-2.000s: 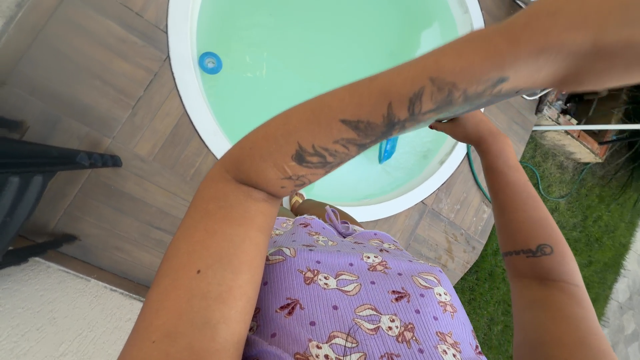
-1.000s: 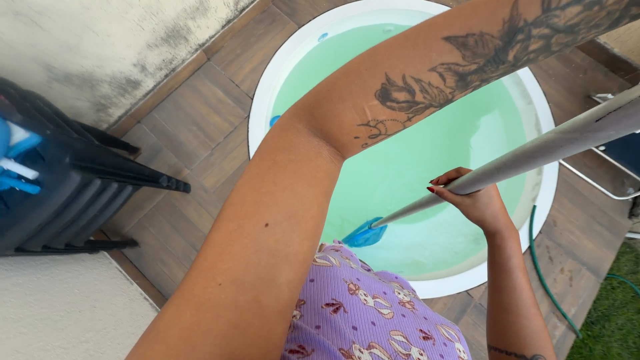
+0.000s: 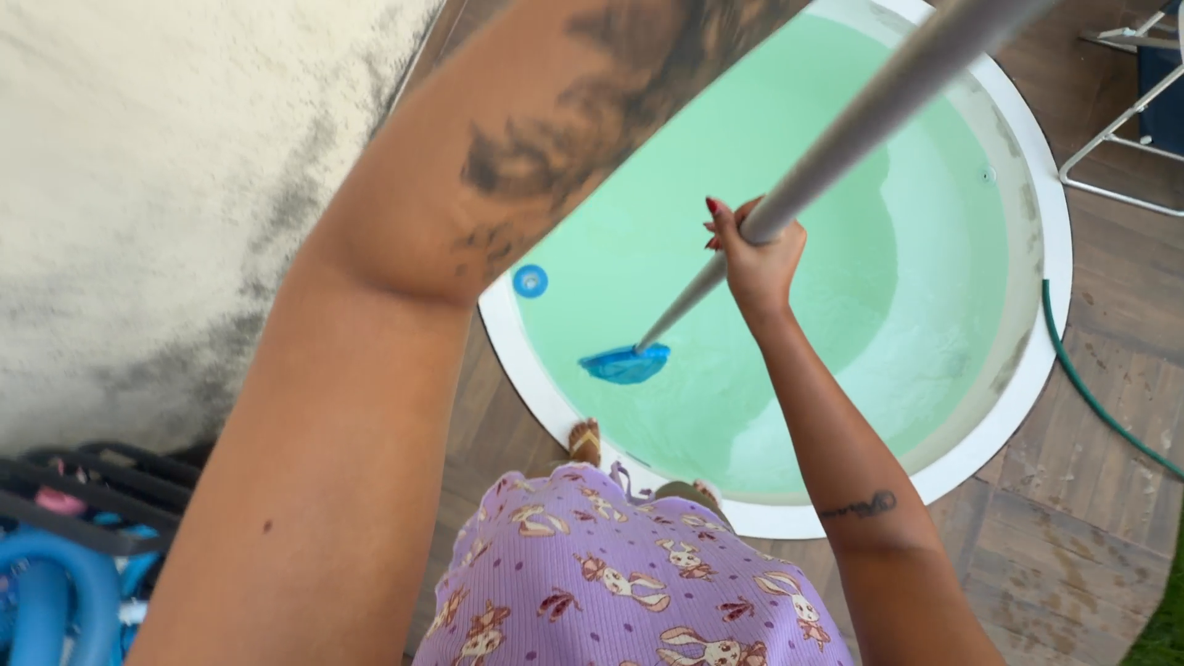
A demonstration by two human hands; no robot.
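Note:
My right hand (image 3: 764,250) is closed around a long grey metal pole (image 3: 846,139) that slants over a round pool of pale green water (image 3: 795,370). At the pole's lower end a blue pool skimmer net (image 3: 626,363) lies in the water close to the near left rim. My left arm reaches up across the view, past its top edge; the left hand is out of the frame, so its hold is hidden. The pole's upper end also runs out of view at the top. A round blue fitting (image 3: 530,280) sits by the left side of the pool.
My sandalled foot (image 3: 585,442) is at the white pool rim (image 3: 1004,435). A green hose (image 3: 1091,393) curves over the tiled floor at right, below a folding chair frame (image 3: 1110,143). Black slatted plastic (image 3: 102,481) and thick blue tubing (image 3: 55,564) are at lower left, beside a stained wall (image 3: 166,185).
The skimmer net has moved left within the pool, away from my body. My right hand stays around the pole, as one second ago. The view has shifted, showing more wall.

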